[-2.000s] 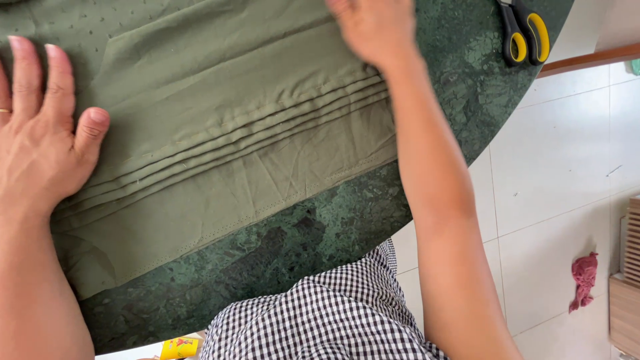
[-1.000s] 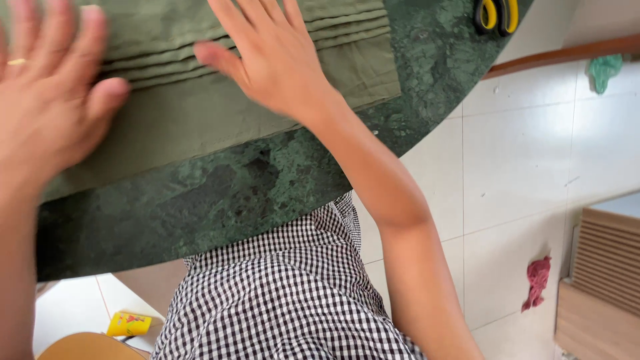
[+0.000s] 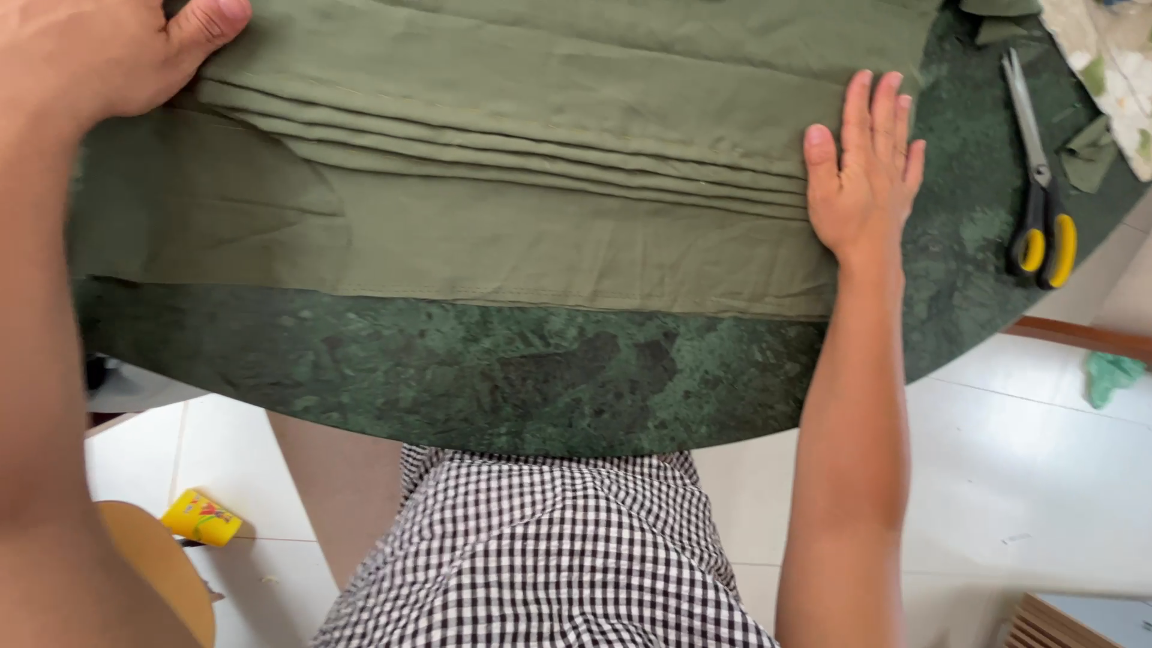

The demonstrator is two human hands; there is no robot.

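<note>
Olive-green fabric [image 3: 558,243] lies across a dark green marble-patterned table [image 3: 540,369], with several parallel folds running sideways through it. My right hand [image 3: 859,184] rests flat on the fabric's right end, fingers extended and a little apart, over the ends of the folds. At the upper left, my left hand [image 3: 117,54] is on or just above the cloth near the left ends of the folds; its fingers are mostly cut off by the frame edge, with the thumb pointing right. Scissors [image 3: 1039,175] with black and yellow handles lie on the table, right of my right hand.
Fabric scraps [image 3: 1089,153] and a pale patterned cloth [image 3: 1111,81] lie at the table's upper right. The curved table edge is close to my checked garment [image 3: 549,549]. On the floor are a green cloth [image 3: 1111,378] and, near a round stool seat, a yellow cup [image 3: 202,517].
My right hand has moved right along the folds to the fabric's right end. The view has shifted, and the whole scissors now show.
</note>
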